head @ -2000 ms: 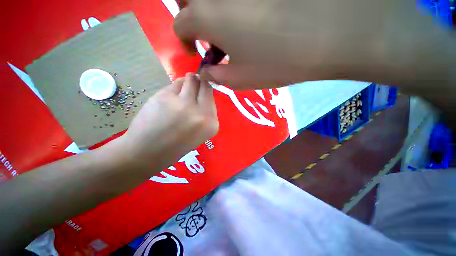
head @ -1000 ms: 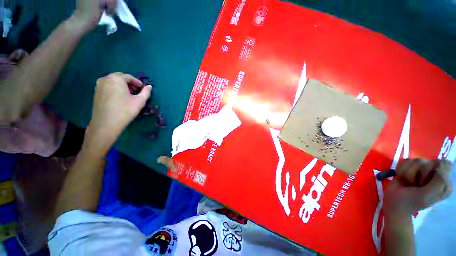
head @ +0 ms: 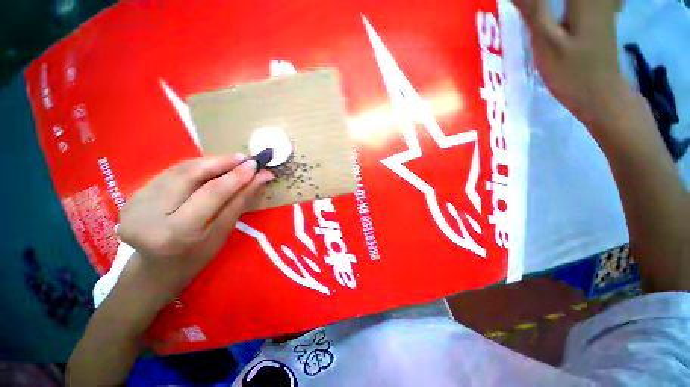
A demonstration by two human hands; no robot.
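My left hand (head: 193, 200) pinches a small dark part (head: 264, 158) between thumb and fingers. The part's tip is over the white round dish (head: 270, 141); whether it touches cannot be told. The dish sits on a tan cardboard pad (head: 227, 113), with tiny dark specks (head: 300, 175) scattered beside it. My right hand (head: 582, 64) is at the upper right, over the white sheet (head: 564, 196); its fingertips are cut off by the top edge, so I cannot see whether it holds anything.
The red printed sheet (head: 424, 268) lies under the pad. A heap of dark parts (head: 53, 291) is on the green surface at left. Black pieces (head: 658, 98) lie on the white sheet. A white wipe (head: 113, 273) is partly behind my left forearm. A blue crate (head: 590, 276) is below the bench.
My left hand has moved from the dark heap to the dish, now with a dark part. My right hand, earlier holding a dark piece, is now farther up the view. The camera view has shifted.
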